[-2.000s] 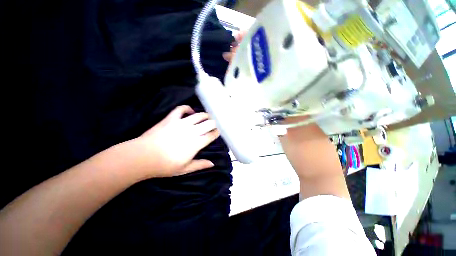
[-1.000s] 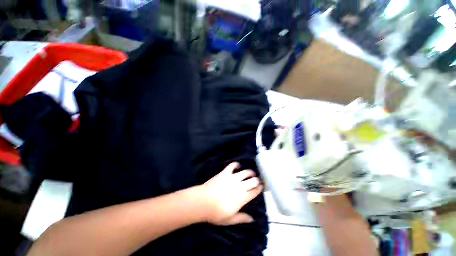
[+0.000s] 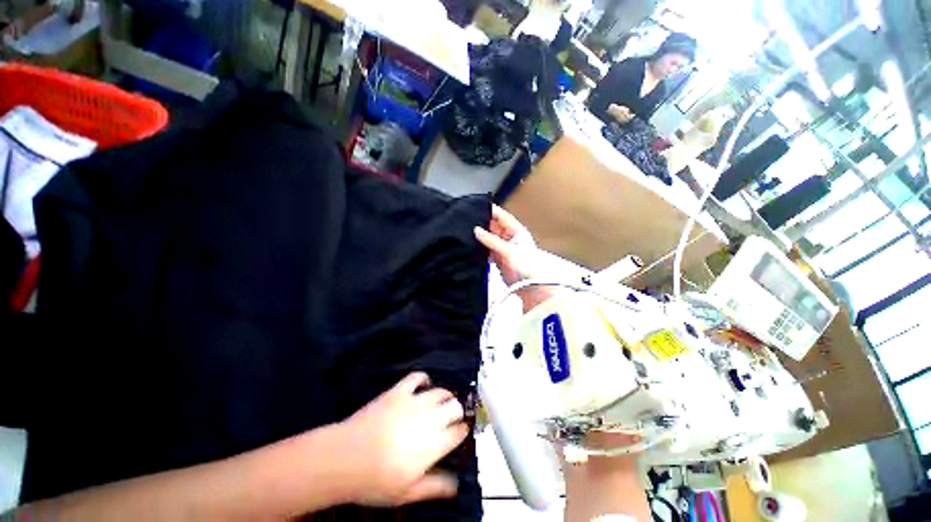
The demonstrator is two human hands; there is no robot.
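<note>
A large black fabric (image 3: 225, 275) fills the left and middle, its right edge running beside the off-white sewing machine head (image 3: 572, 357). My left hand (image 3: 408, 438) is on the fabric near this edge, fingers curled into it and thumb apart; the fingertips are slightly blurred. My right hand (image 3: 508, 245) pinches the fabric's far corner beyond the machine head. My right forearm passes behind the head, which hides part of it. The pale lamp (image 3: 519, 444) covers the area by the needle, so the presser foot and the stitching point cannot be made out.
A red basket (image 3: 92, 107) with white cloth stands at upper left. A control panel (image 3: 776, 296) is behind the machine. Thread rolls (image 3: 781, 507) and coloured items lie at lower right. A brown board (image 3: 602, 214) stands behind. A person (image 3: 643, 92) sits in the background.
The view has swung up, showing more of the workshop. My right hand, mostly hidden before, now shows at the fabric's far corner, lifting it. My left hand's fingers are more curled.
</note>
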